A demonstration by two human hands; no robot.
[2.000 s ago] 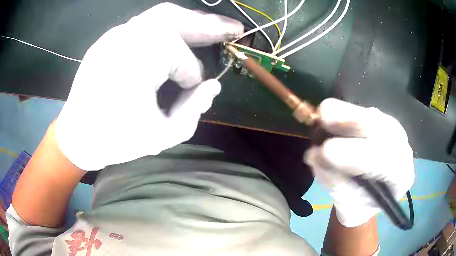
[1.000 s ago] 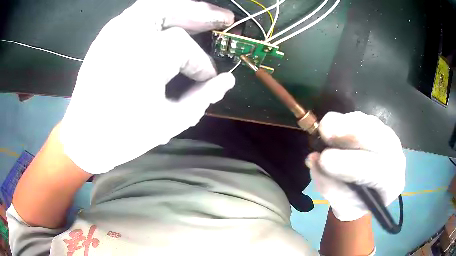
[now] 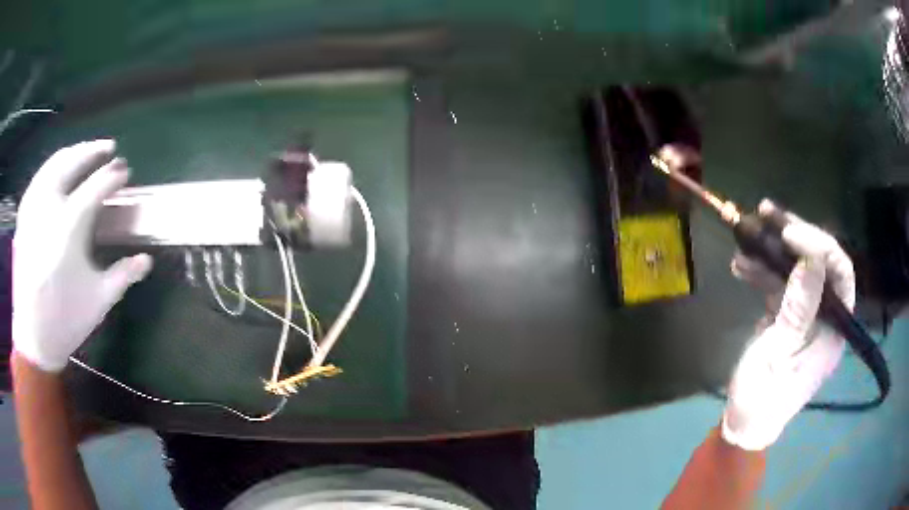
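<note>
My left hand [image 3: 68, 244], in a white glove, is at the left end of a long white housing [image 3: 184, 212], with thumb and fingers around its end. A black bracket [image 3: 287, 189] and a white round end piece [image 3: 330, 204] are at the housing's right end. White and yellow wires run down to the circuit board [image 3: 303, 378], which lies on the green mat, seen nearly edge-on. A thin solder wire [image 3: 179, 402] runs from near my left hand to the board. My right hand [image 3: 797, 309], gloved, holds the soldering iron [image 3: 762, 239], its tip over the iron stand. The picture is blurred.
The black soldering iron stand [image 3: 607, 199] with a yellow sponge [image 3: 654, 258] is right of the green mat [image 3: 384, 299]. The iron's black cord [image 3: 877, 374] hangs in a loop at the right. The bench's front edge curves across below.
The view has swung and shows more bench. My left hand has gone from beside the board to the housing. My right hand has moved the iron off the board, right to the stand. The board now lies down.
</note>
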